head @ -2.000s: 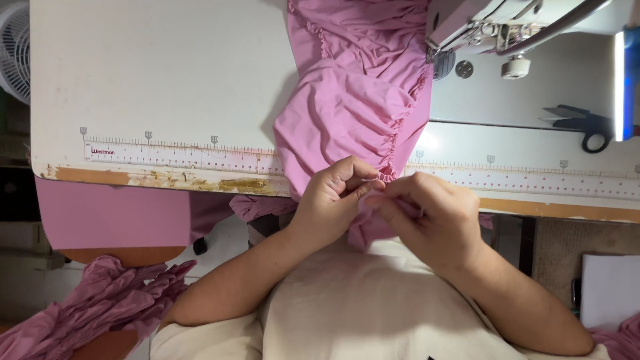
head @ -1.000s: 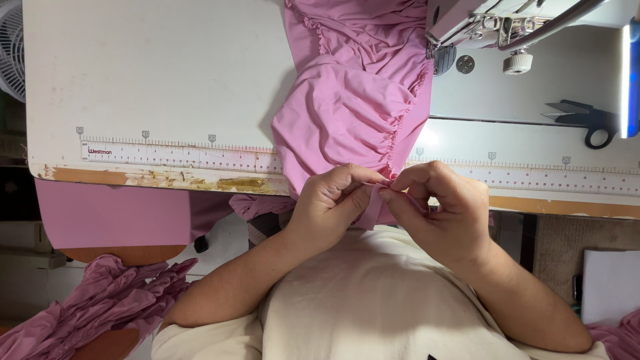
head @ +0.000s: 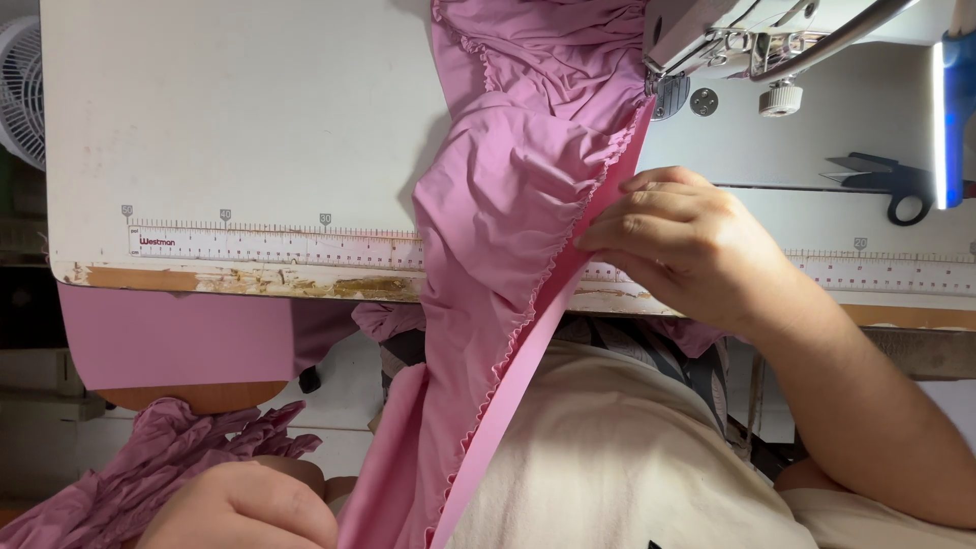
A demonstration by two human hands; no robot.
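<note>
Pink gathered fabric runs from under the presser foot of a sewing machine, over the table's front edge and down past my lap. A ruffled seam joins it to a flat pink strip along its right side. My right hand lies on that strip below the presser foot, its fingertips pinching or pressing the edge. My left hand is low at the bottom left, beside the hanging fabric; its fingers are curled under, and whether they hold cloth is hidden.
Thread snips lie on the machine bed at the right. A printed ruler runs along the worn front edge of the table. More pink cloth hangs at the left, above a crumpled pink pile. A fan stands at the far left.
My hands have parted from the fabric edge where they were together. The left has moved down and left, the right up along the seam. The fabric now stretches straight down over the table edge.
</note>
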